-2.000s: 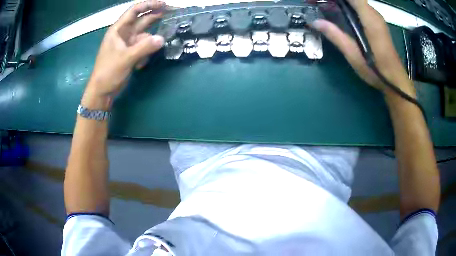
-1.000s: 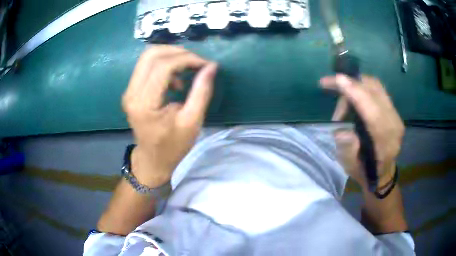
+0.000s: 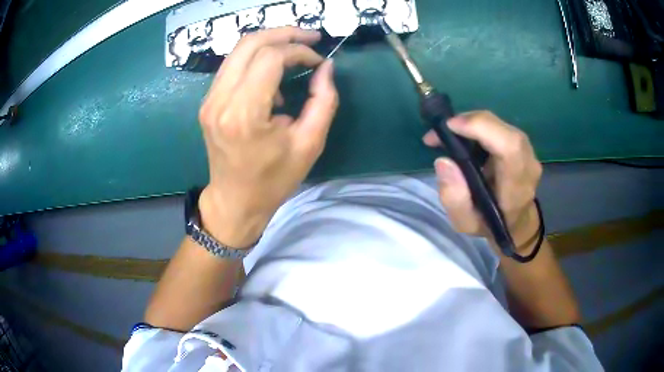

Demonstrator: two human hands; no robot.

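Note:
A whitish-silver board panel (image 3: 342, 16) lies on the green surface at the top, with a row of several dark-ringed parts. My right hand (image 3: 488, 174) grips the black handle of a soldering iron (image 3: 437, 109). The iron's tip is at the rightmost ringed part of the panel. My left hand (image 3: 266, 120) pinches a thin solder wire (image 3: 340, 46) between thumb and fingertips. The wire points up and right towards the same part. My left fingers cover part of the panel's lower edge.
A white rail (image 3: 80, 47) curves across the upper left. Slim silver tweezers (image 3: 570, 51) lie right of the panel. A black stand with a glittering grey patch (image 3: 601, 18) is at the upper right, with a yellowish-olive square (image 3: 642, 87) below it. The green surface's front edge borders my clothing.
The iron's tip has moved left onto the panel's right end, and my left hand has come up close to the panel. The solder wire now shows. The panel appears further left in view.

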